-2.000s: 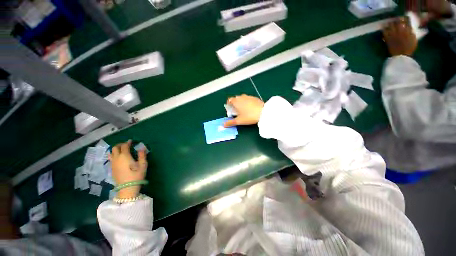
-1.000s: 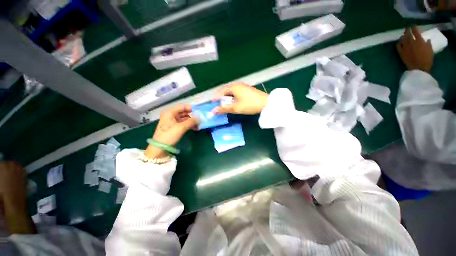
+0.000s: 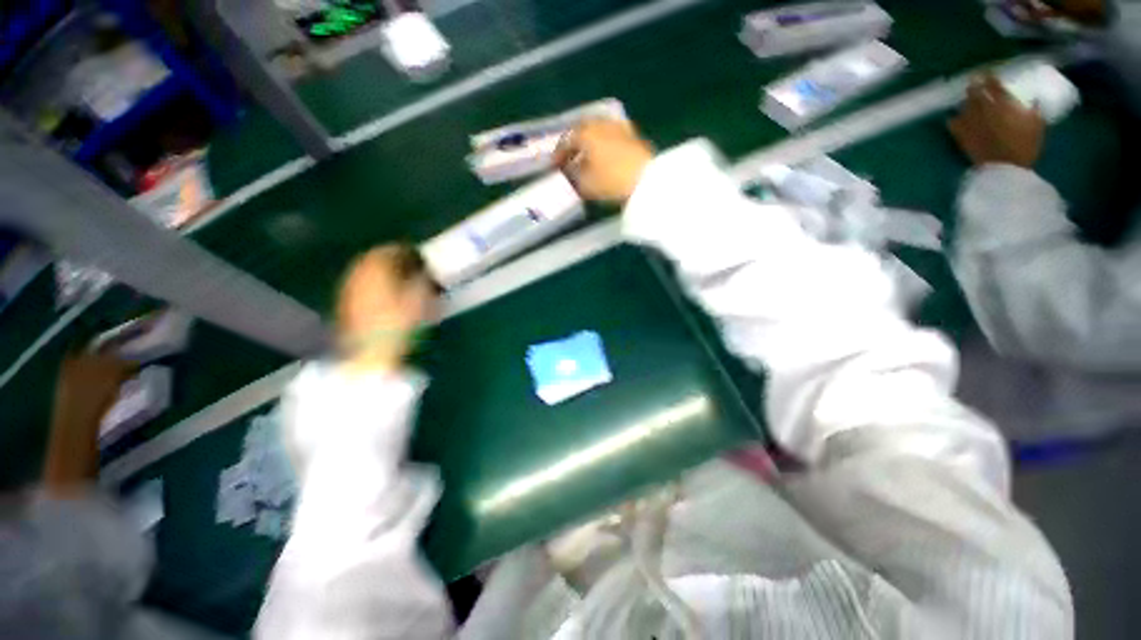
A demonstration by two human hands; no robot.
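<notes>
My right hand [image 3: 607, 159] is over the belt, at the right end of two white boxes. Its fingertips overlap the far box [image 3: 519, 144] and are close to the near box [image 3: 507, 230]; whether they grip one is unclear. My left hand [image 3: 382, 300] is blurred, beside the left end of the near box; its fingers and any contents cannot be made out. A small stack of blue cards [image 3: 569, 366] lies on the green bench in front of me.
A pale metal rail [image 3: 532, 269] separates bench and belt. White papers [image 3: 832, 206] lie right, small pale packets [image 3: 260, 481] left. A grey post [image 3: 163, 238] stands left. More boxes [image 3: 832, 83] are on the belt. Neighbours' hands [image 3: 997, 123] show at both sides.
Both hands have parted. My right hand has moved up over the belt, my left hand left beside the near box. The blue card held between them no longer shows. The boxes sit further right.
</notes>
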